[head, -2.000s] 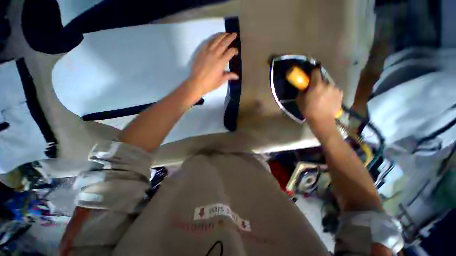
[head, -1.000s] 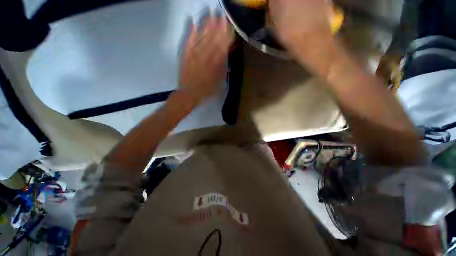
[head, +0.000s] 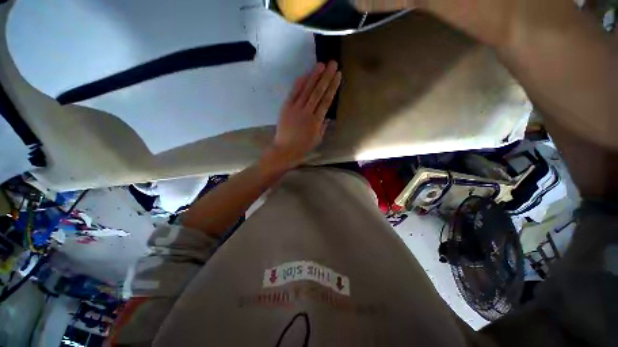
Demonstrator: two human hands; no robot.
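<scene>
A white garment panel (head: 176, 41) lies on the tan ironing table, with a narrow black band (head: 159, 69) across it and a black edge strip (head: 328, 49) at its right end. My left hand (head: 308, 112) lies flat on the panel's right end, fingertips on the black strip, gripping nothing. The steam iron (head: 325, 15) is at the top edge, cut off, its pale rim over the strip's upper part. My right hand (head: 434, 5) is mostly cut off by the top edge beside the iron; its fingers and its hold on the handle are hidden.
The tan table cover (head: 434, 88) ends in a pale front edge. Below it are a black fan (head: 482, 257), a cream machine-like object (head: 430, 193) and something red. Another white panel with a black edge (head: 15, 135) is at the far left. Clutter covers the floor at left.
The iron has moved from the bare cover at right leftwards and up to the panel's black strip. My left hand has moved lower along the strip. The view has shifted, and more of the fan shows.
</scene>
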